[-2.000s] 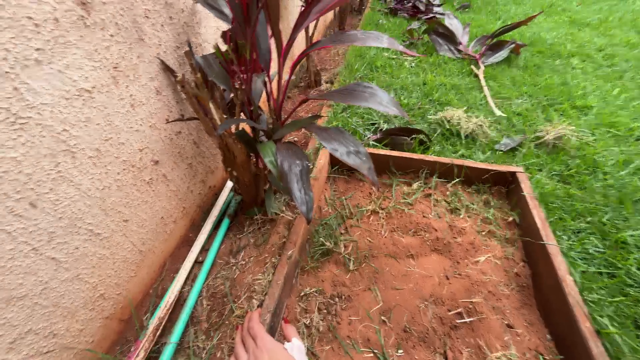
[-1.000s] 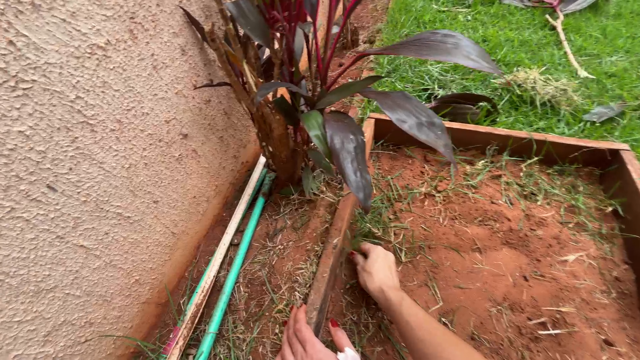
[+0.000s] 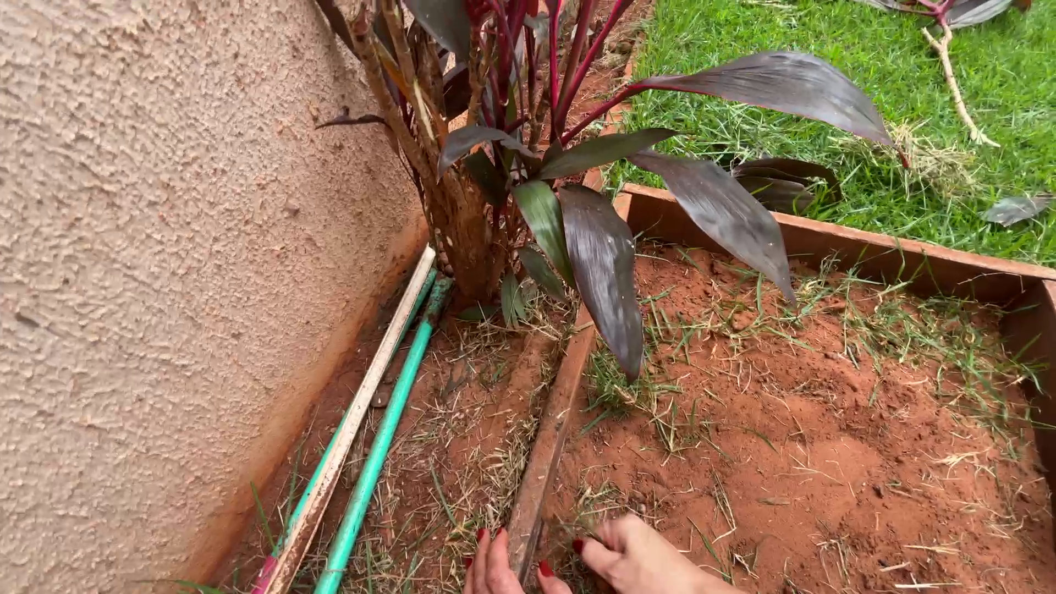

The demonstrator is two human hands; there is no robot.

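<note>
At the bottom edge, my left hand [image 3: 502, 569] rests on a wooden border board [image 3: 549, 429], fingers on one side and thumb on the other. Just right of it, inside the frame, my right hand [image 3: 631, 554] has thumb and fingertips together at a blurred wisp of dry grass [image 3: 596, 505] beside the board. Whether the grass is pinched is hard to tell. Reddish soil [image 3: 792, 462] with scattered grass fills the wooden frame. A cordyline plant [image 3: 470, 214] with dark purple leaves rises behind, one leaf [image 3: 606, 272] drooping over the board.
A rough plastered wall [image 3: 165, 247] runs along the left. Green poles [image 3: 384, 445] and a whitish strip [image 3: 355, 412] lie between it and the board. Beyond the far board [image 3: 891, 247] are lawn [image 3: 899, 49], a cut branch [image 3: 953, 82] and dry clippings [image 3: 924, 161].
My right hand, absent two seconds ago, was farther up along the board's inner side one second ago and is now closer, beside my left hand. The left hand stays at the board.
</note>
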